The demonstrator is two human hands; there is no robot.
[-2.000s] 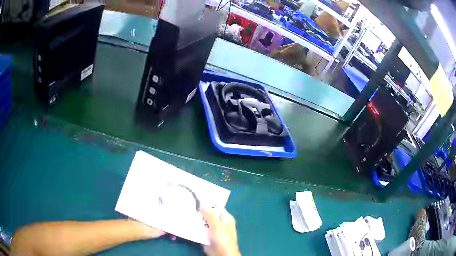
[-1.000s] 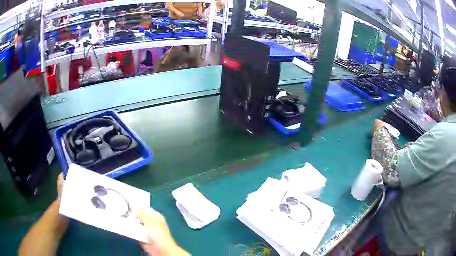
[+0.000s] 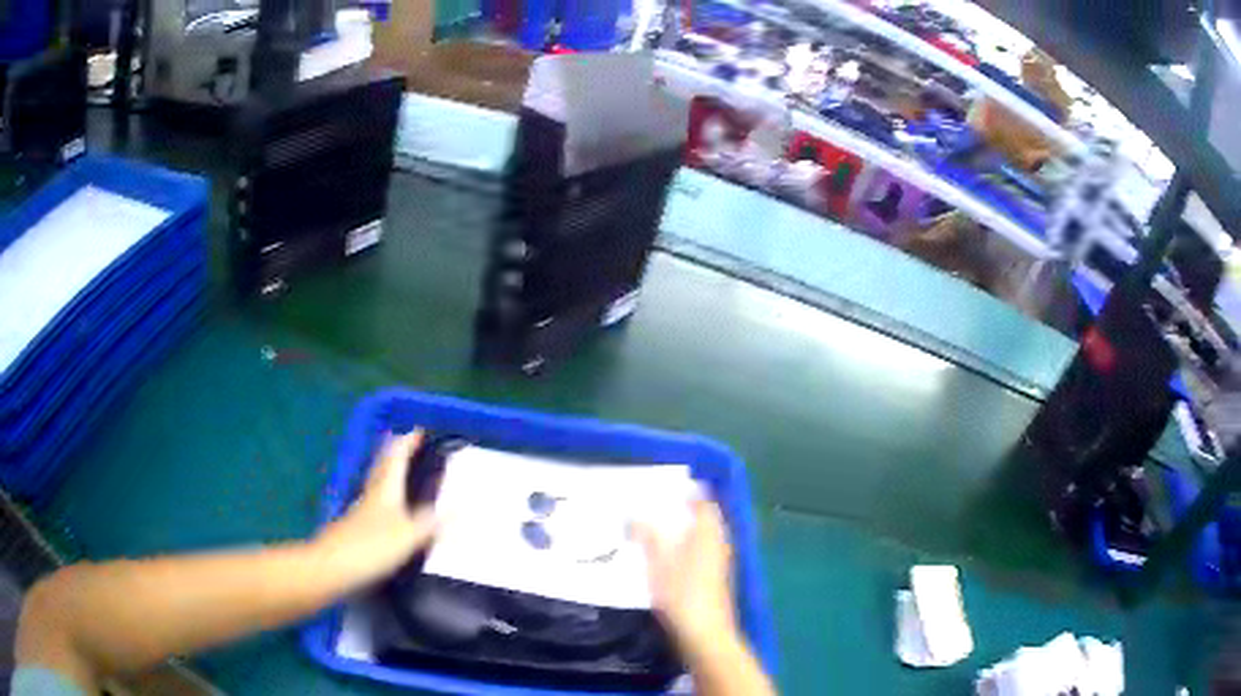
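Observation:
A blue plastic tray [image 3: 544, 424] lies on the green bench right in front of me. It holds the black inner tray with headphones [image 3: 524, 628], blurred. A white user manual [image 3: 565, 524] with a dark headphone picture lies on top of the black tray. My left hand [image 3: 381, 514] is at the manual's left edge and the black tray's upper left side. My right hand [image 3: 691, 564] is on the manual's right edge, its fingertips blurred. Both hands hold the manual between them.
Blue trays [image 3: 102, 326] are stacked at left, a white liner in the top one. Black retail boxes [image 3: 320, 184] stand on the belt, the middle one [image 3: 585, 238] with a pale flap up, another [image 3: 1109, 408] at right. Folded leaflets [image 3: 936, 615] and a white paper pile [image 3: 1055, 669] lie at lower right.
The blue tray with the headphones is now on the bench in front of me, no longer on the belt. The manual has moved onto it, with both hands. The view has swung back left.

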